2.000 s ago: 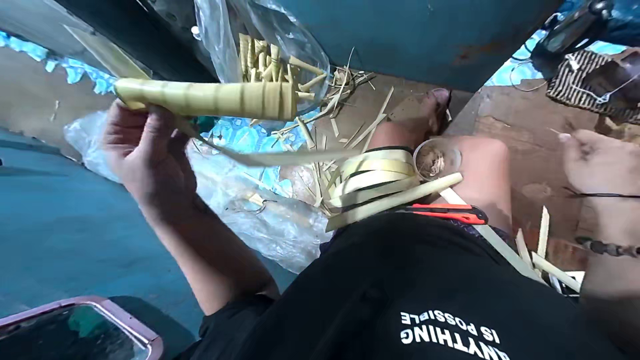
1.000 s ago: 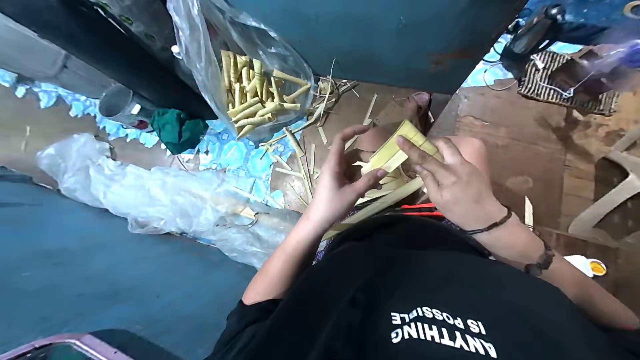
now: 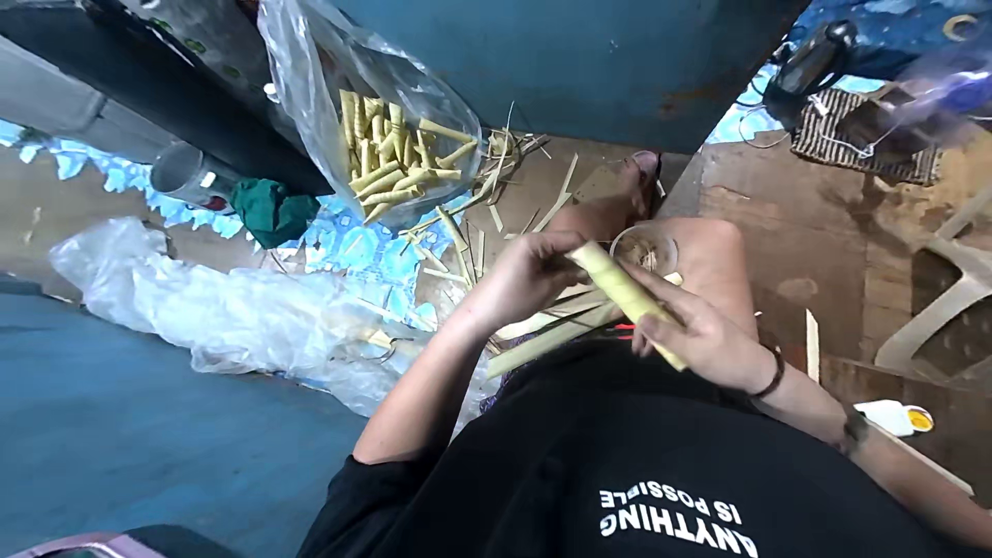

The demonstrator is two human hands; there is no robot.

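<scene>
A pale yellow-green rolled tube of palm leaf (image 3: 625, 290) lies slantwise between both hands above the lap. My left hand (image 3: 535, 277) grips its upper end with thumb and fingers. Around its lower end my right hand (image 3: 694, 329) is closed, a dark bracelet on the wrist. Flat leaf strips (image 3: 546, 341) rest on the lap beneath. A small clear round tub (image 3: 645, 249) with light bits inside stands on the thigh, just behind the roll. Part of a red tool (image 3: 622, 332) shows under the hands, mostly hidden.
An open clear plastic bag (image 3: 457, 108) holds several finished leaf rolls (image 3: 391, 155). Leaf scraps (image 3: 477, 248) litter the floor. Crumpled plastic sheeting (image 3: 256, 310) lies at the left, near a green cloth (image 3: 271, 211) and a clear cup (image 3: 177, 172). A plastic chair's leg (image 3: 930, 310) stands at the right.
Two seconds ago my left hand held the roll up at the left with a loose strip hanging; both hands now hold a roll over the lap. Its angle has changed since one second ago.
</scene>
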